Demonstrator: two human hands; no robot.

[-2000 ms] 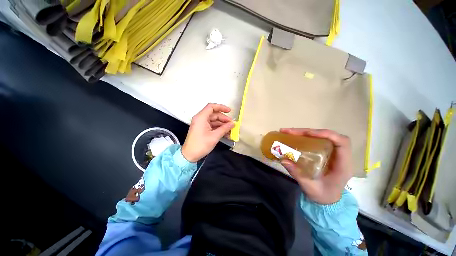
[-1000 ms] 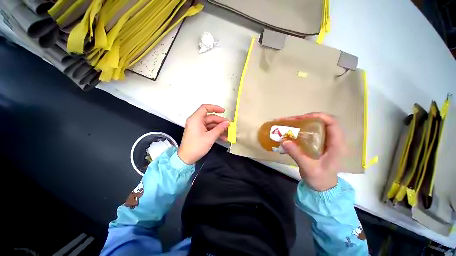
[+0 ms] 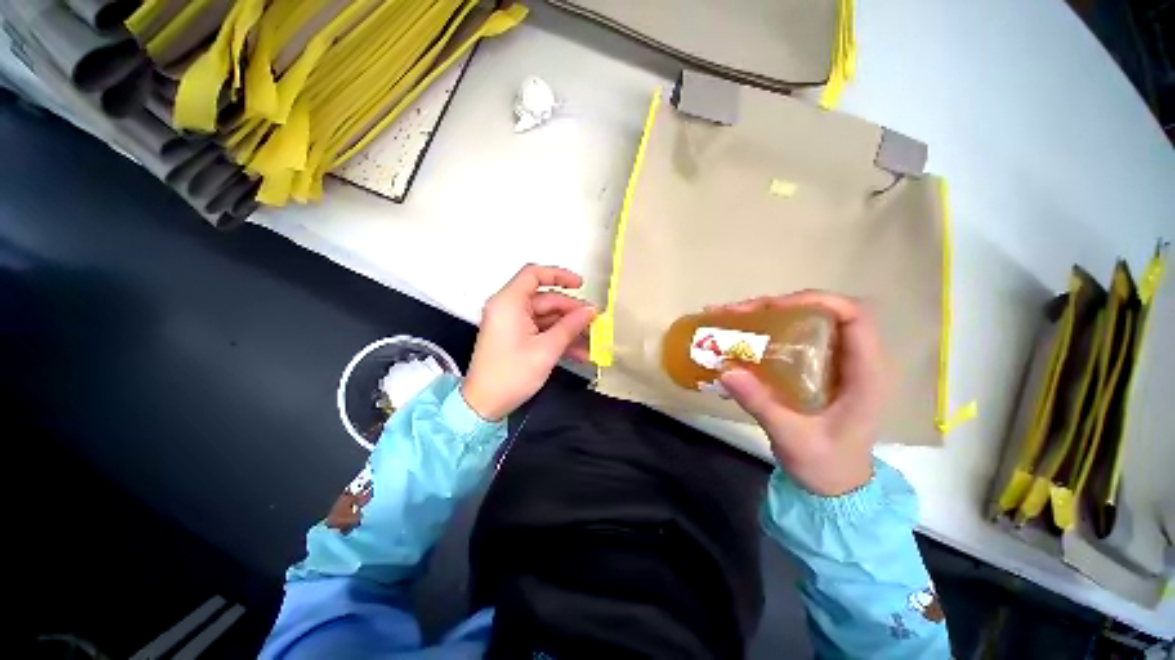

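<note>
A taupe bag panel point(image 3: 825, 258) lies flat in front of me, with yellow edge strips down its left and right sides. My left hand point(image 3: 531, 338) pinches the yellow end tab point(image 3: 602, 340) at the panel's near left corner. My right hand point(image 3: 825, 400) holds the glue bottle point(image 3: 760, 351) tipped on its side over the near part of the panel, its base toward the right palm. The bottle has amber contents and a white and red label. Its nozzle cannot be made out. Two grey-brown tabs point(image 3: 707, 98) sit at the panel's far edge.
A fanned pile of yellow-edged pieces point(image 3: 322, 97) lies at the far left, partly over a dark-edged board point(image 3: 402, 145). A crumpled white wad point(image 3: 535, 102) is near it. More panels point(image 3: 735, 36) lie beyond, and folded pieces point(image 3: 1076, 400) stand right. A scrap bin point(image 3: 345, 393) is below the table edge.
Since two seconds ago, the bottle and my right hand have moved slightly left and up in view. My left hand still pinches the tab. The whole view has shifted a little.
</note>
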